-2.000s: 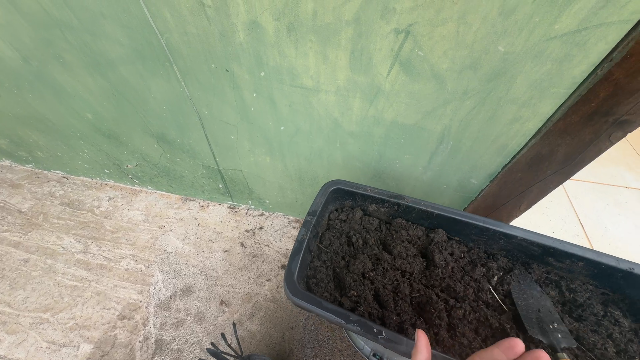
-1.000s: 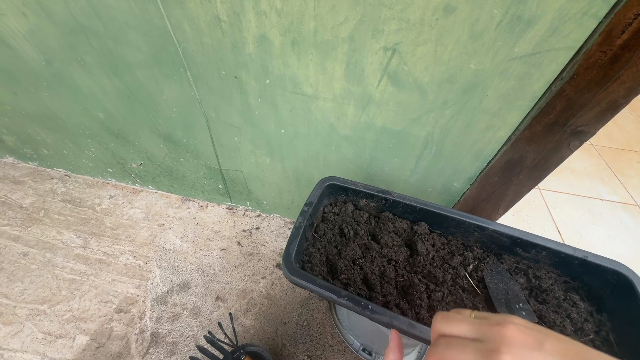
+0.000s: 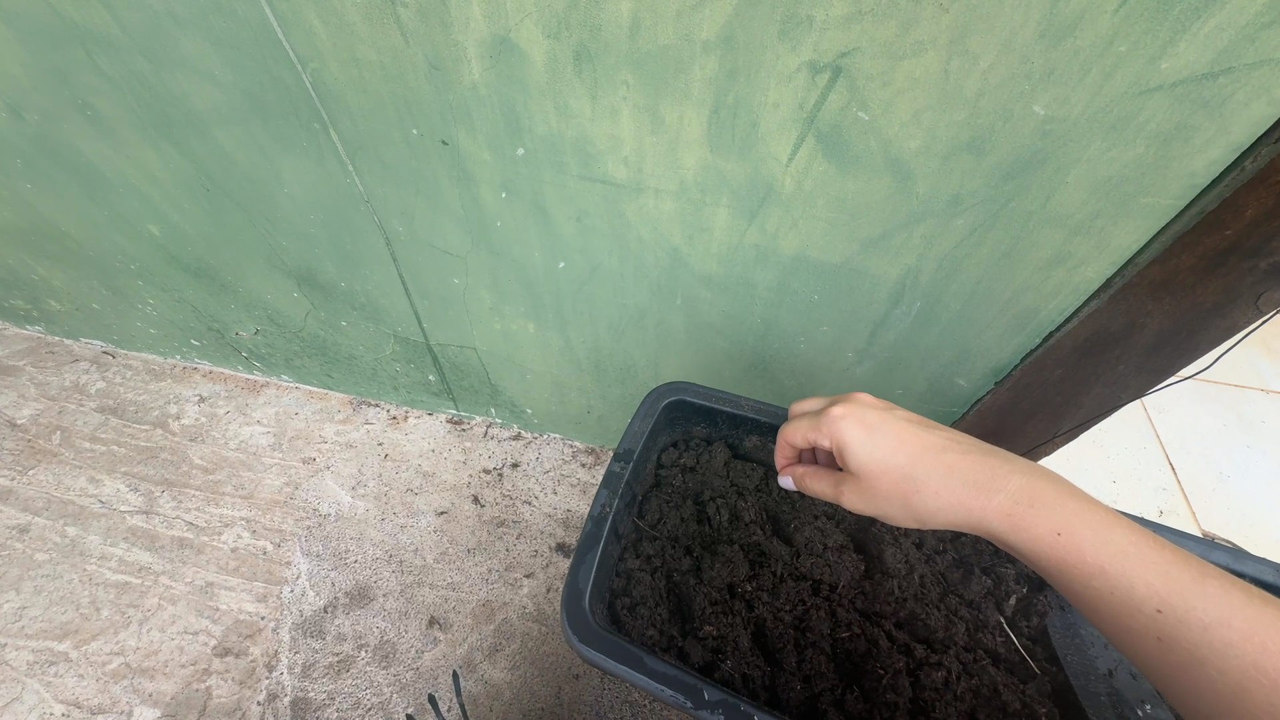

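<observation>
My right hand [image 3: 870, 455] reaches in from the right over a long dark plastic planter [image 3: 597, 560], near its back wall. The fingers are curled with thumb and fingertips together; whether something small is pinched between them cannot be told. Dark, crumbly potting soil [image 3: 760, 590] lies beneath the hand. A dark trowel blade [image 3: 1100, 660] rests on the soil at the lower right, partly behind my forearm, beside a thin pale stalk [image 3: 1020, 645]. My left hand does not show.
A green painted wall [image 3: 620, 200] rises behind the planter. Dark tines of a hand rake [image 3: 448, 697] poke in at the bottom edge, over the rough concrete floor [image 3: 400, 560]. A brown wooden post [image 3: 1150, 320] and pale floor tiles [image 3: 1220, 440] are at right.
My right hand has come from the planter's front edge to above the soil near the back wall, its fingers now curled. The view has shifted, so the bucket under the planter no longer shows.
</observation>
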